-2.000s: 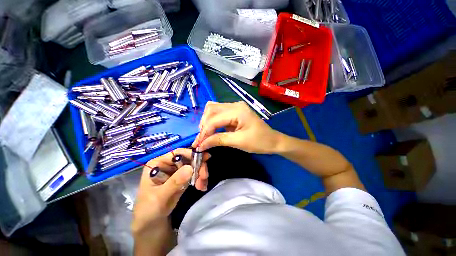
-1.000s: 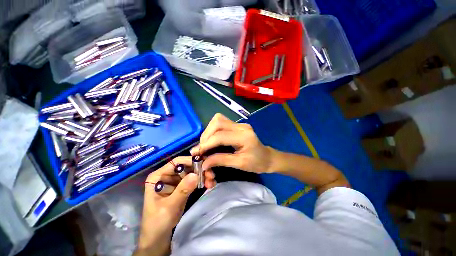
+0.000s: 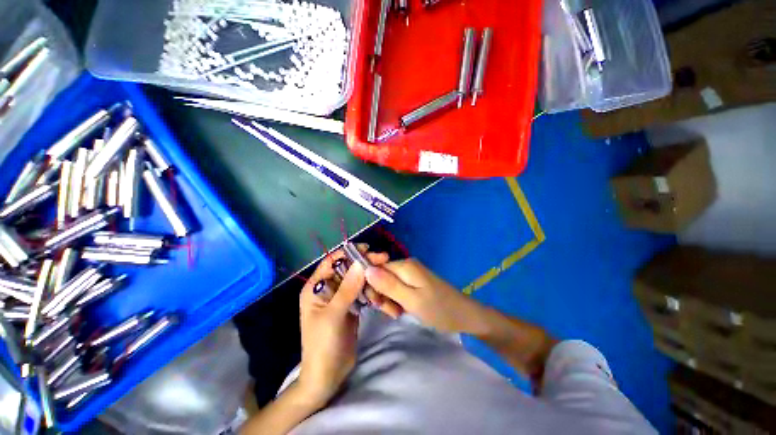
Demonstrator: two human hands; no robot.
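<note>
My left hand [image 3: 328, 333] holds several slim silver metal cylinders [image 3: 356, 255] near the bench edge, their dark round ends showing at the fingers. Thin red wires stick out from them. My right hand [image 3: 414, 289] touches my left hand, its thumb and fingers closed around the lower part of one cylinder. Its fingertips are partly hidden. The blue tray [image 3: 247, 276] at the left holds a large pile of similar cylinders. White-handled tweezers [image 3: 319, 170] and a second slim pair [image 3: 264, 110] lie on the dark green bench.
A clear box [image 3: 128, 51] of small white parts stands at the back beside a red bin [image 3: 502, 153] with several cylinders. Another clear box [image 3: 638, 76] stands at its right. A clear box of cylinders [image 3: 64, 59] is at the far left. Cartons [image 3: 668, 187] stand on the right.
The view has shifted right and closer, so trays and bins appear larger and further left. Both hands still hold the cylinders; my right hand has moved lower on the one it holds.
</note>
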